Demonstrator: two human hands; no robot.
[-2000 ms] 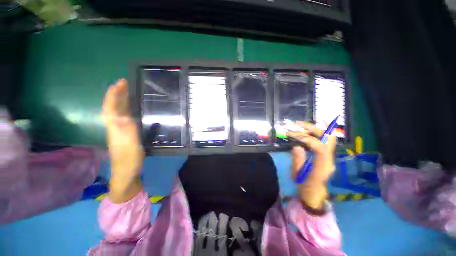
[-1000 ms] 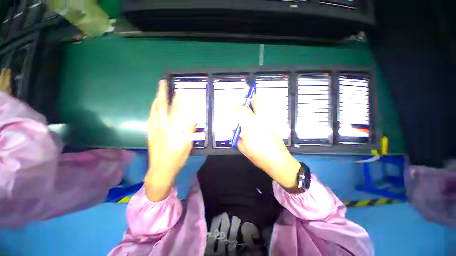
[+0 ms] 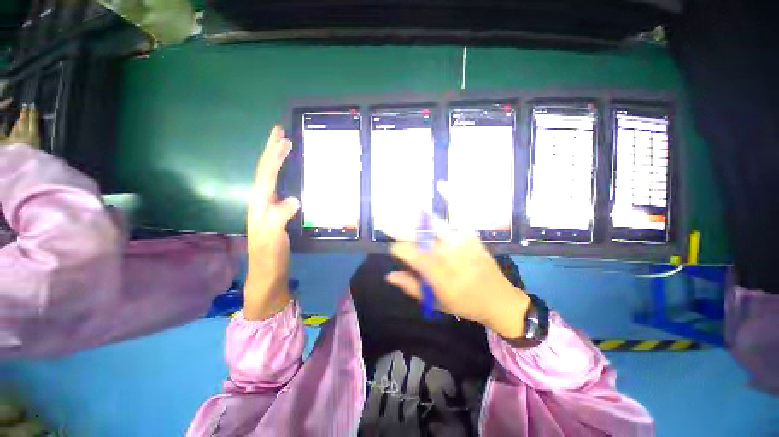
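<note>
A long black phone tray lies across the green bench, with several smartphones side by side, all with lit white screens. The leftmost smartphone shows a small green mark at its lower left; the rightmost smartphone shows rows of text and a red-orange block. My left hand is raised at the tray's left end, fingers up, holding nothing. My right hand is over the front edge near the second and third phones, holding a blurred blue pen. A dark watch is on the right wrist.
The green bench top extends behind and left of the tray. A dark strip runs along the back. A black curtain hangs at right. Yellow clips and a white cable are at the front edge. A co-worker's pink sleeve is at left, another at right.
Since two seconds ago, dark phone screens have turned white. My right hand has moved left from the tray's right end, pen still held. The tray now appears further right in view.
</note>
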